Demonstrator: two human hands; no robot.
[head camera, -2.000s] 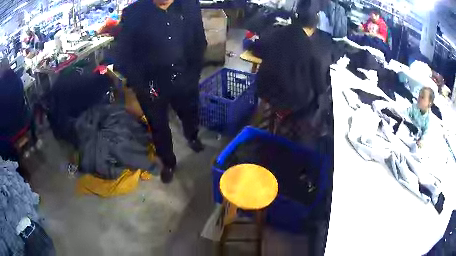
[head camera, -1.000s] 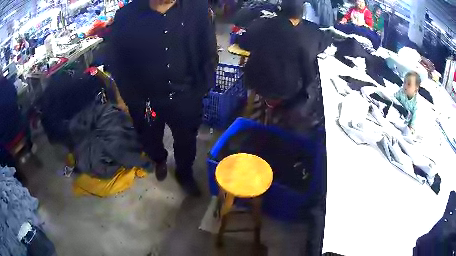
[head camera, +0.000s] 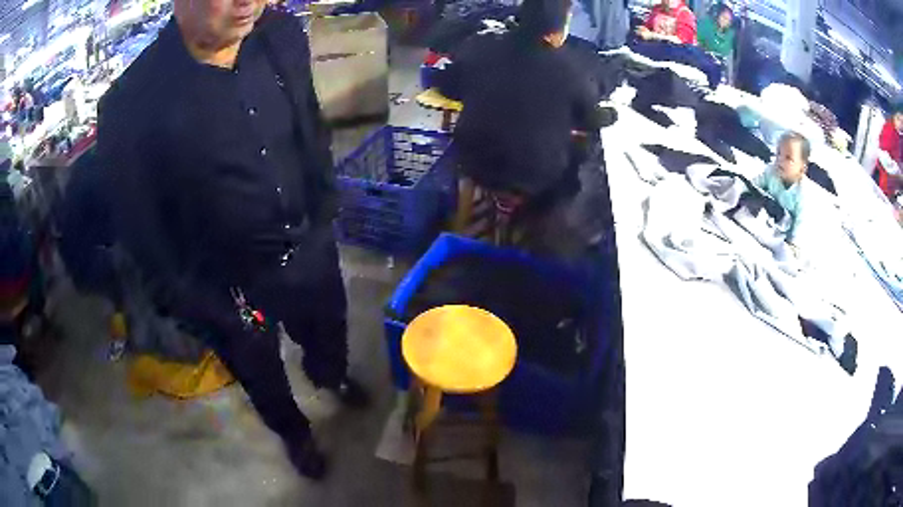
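Neither of my hands can be made out. Nearest in front of me is a wooden stool with a round yellow seat (head camera: 459, 349). Behind it is a deep blue plastic bin (head camera: 436, 259) with black cloth inside (head camera: 535, 297). To the right is a large white table (head camera: 713, 416). A loose heap of light grey cloth (head camera: 683, 223) with black parts lies on it, and black garments (head camera: 683, 99) lie farther back. A dark shape (head camera: 861, 460) at the lower right edge is too unclear to name.
A person in dark clothes (head camera: 228, 158) stands left of the stool. Another person (head camera: 515, 109) is behind the bin, beside the table. A baby (head camera: 790, 168) is on the table. A blue lattice crate (head camera: 386, 203), yellow cloth (head camera: 178, 376) and grey-blue cloth (head camera: 35, 426) are on the left.
The standing person has come closer and moved left in the picture, covering more of the dark floor heap. The stool, bin and table have shifted left in view. More people show at the upper right.
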